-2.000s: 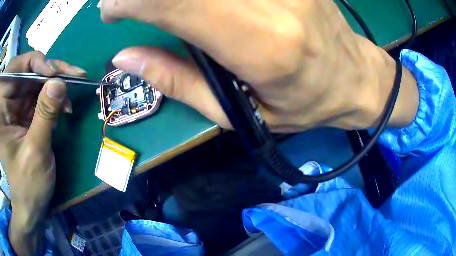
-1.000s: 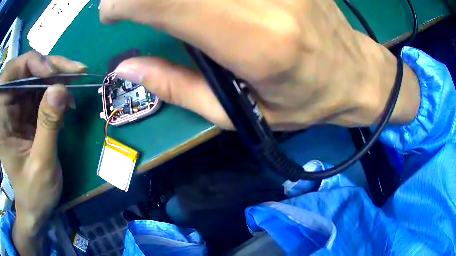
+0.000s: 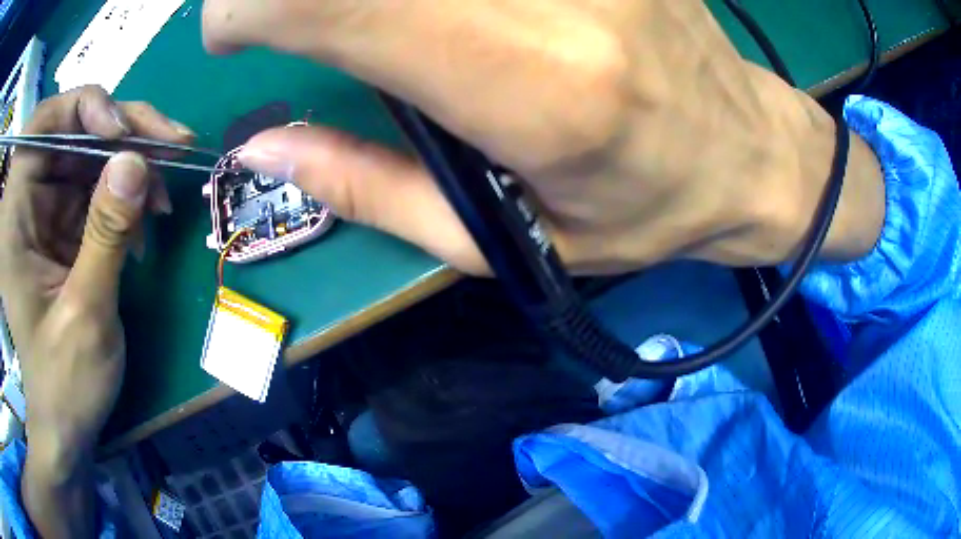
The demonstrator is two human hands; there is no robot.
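Observation:
A pink watch housing [image 3: 272, 244] lies open side up on the green mat, its black and silver circuit board [image 3: 266, 205] showing. A white battery [image 3: 241, 350] with a yellow-orange edge hangs from it by thin red-orange leads [image 3: 224, 253], over the bench edge. My left hand [image 3: 82, 242] holds tweezers [image 3: 174, 152], points at the housing's upper left rim and slightly apart. My right hand [image 3: 590, 137] grips a black soldering iron [image 3: 474, 205]; its tip is hidden behind the hand. My right thumb covers the housing's upper right part.
A white paper sheet [image 3: 116, 42] lies at the upper left. A dark flat piece [image 3: 256, 123] lies behind the housing. The iron's black cable [image 3: 785, 305] loops over my right wrist. The wood-coloured bench edge [image 3: 364, 316] runs below. A grey tray-like grid [image 3: 211, 474] shows below the bench.
The tweezers have tilted and their points have shifted slightly at the housing's rim. My left hand, the housing and the battery have moved slightly. My right hand is almost still.

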